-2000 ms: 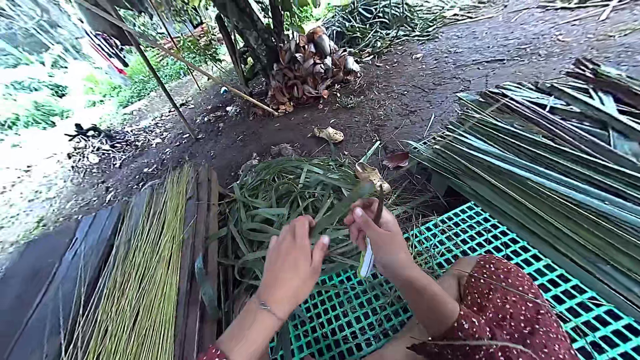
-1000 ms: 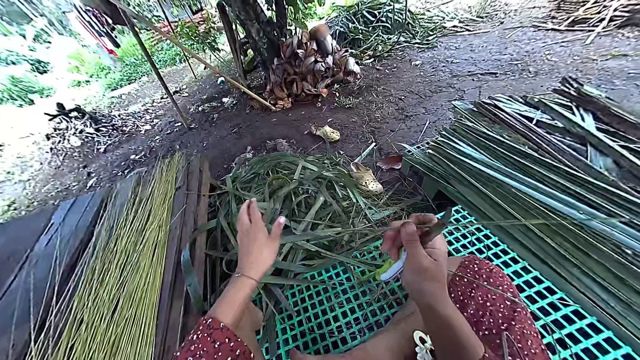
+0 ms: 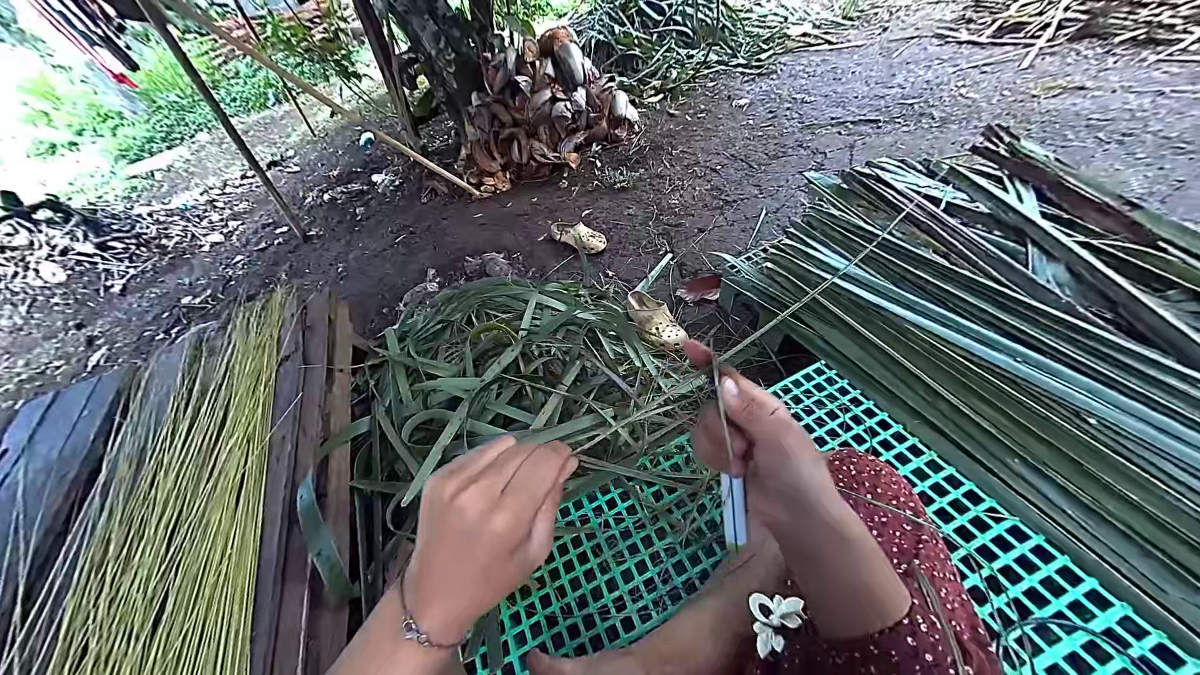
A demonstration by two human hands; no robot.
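Note:
My right hand (image 3: 764, 441) is closed around a knife with a pale handle (image 3: 734, 511), its thin blade pointing up, and a thin leaf midrib (image 3: 816, 295) passes by its fingers toward the upper right. To its left, my left hand (image 3: 497, 525) has its fingers curled at the strip's lower end; whether it grips the strip is hard to see. Behind both hands lies a heap of green leaf shavings (image 3: 469, 375). Long green palm leaflets (image 3: 984, 356) are stacked at the right. Thin yellow-green midribs (image 3: 169, 525) lie in a bundle at the left.
Under my legs is a green plastic lattice seat (image 3: 600, 581). Dark wooden planks (image 3: 309, 450) support the midrib bundle. Two pale clogs (image 3: 656, 321) lie on the soil beyond the heap. Farther off are a tree trunk (image 3: 436, 56), dry husks (image 3: 544, 112) and a leaning pole (image 3: 319, 98).
My hands were close together two seconds ago, then moved apart. Since one second ago the right hand has risen relative to the shavings, with the midrib now slanting to the upper right.

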